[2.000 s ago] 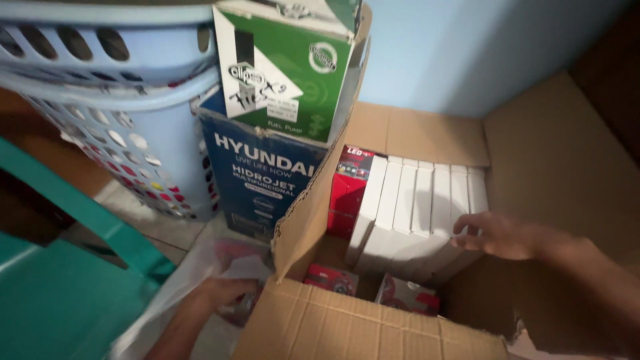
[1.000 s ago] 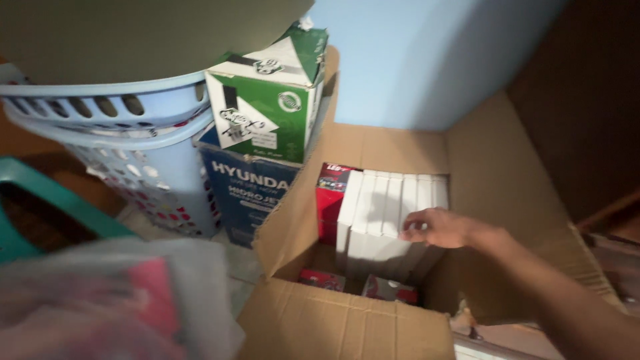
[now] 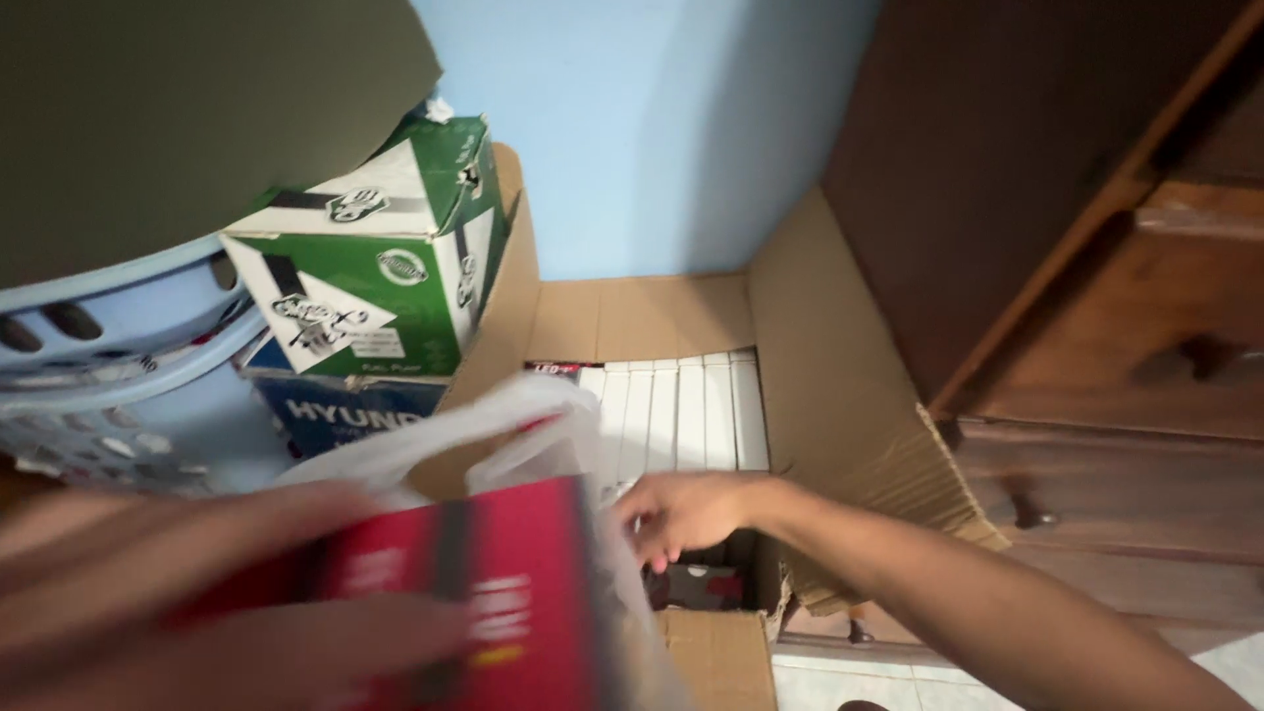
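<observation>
My left hand [image 3: 326, 602] is blurred at the lower left, its fingers around a red box [image 3: 523, 592] close to the camera. A translucent plastic bag [image 3: 543, 425] surrounds part of that red box. My right hand [image 3: 686, 513] reaches over the open cardboard carton [image 3: 642, 316], its fingers curled at the bag's edge; whether they grip the bag is not clear. Inside the carton, several white boxes [image 3: 681, 415] stand upright in a row. A darker box with red marks [image 3: 696, 587] lies below my right hand, and the top of a red box [image 3: 553, 368] shows beside the white ones.
A green and white fuel pump box [image 3: 405, 296] sits on a blue Hyundai box [image 3: 346, 410] left of the carton. Light blue laundry baskets [image 3: 197, 395] stand farther left, under a dark flat object [image 3: 197, 109]. Wooden drawers [image 3: 1106, 494] are at the right.
My left hand has brought the bag and red box up in front of the carton. My right hand has moved from the white boxes toward the bag.
</observation>
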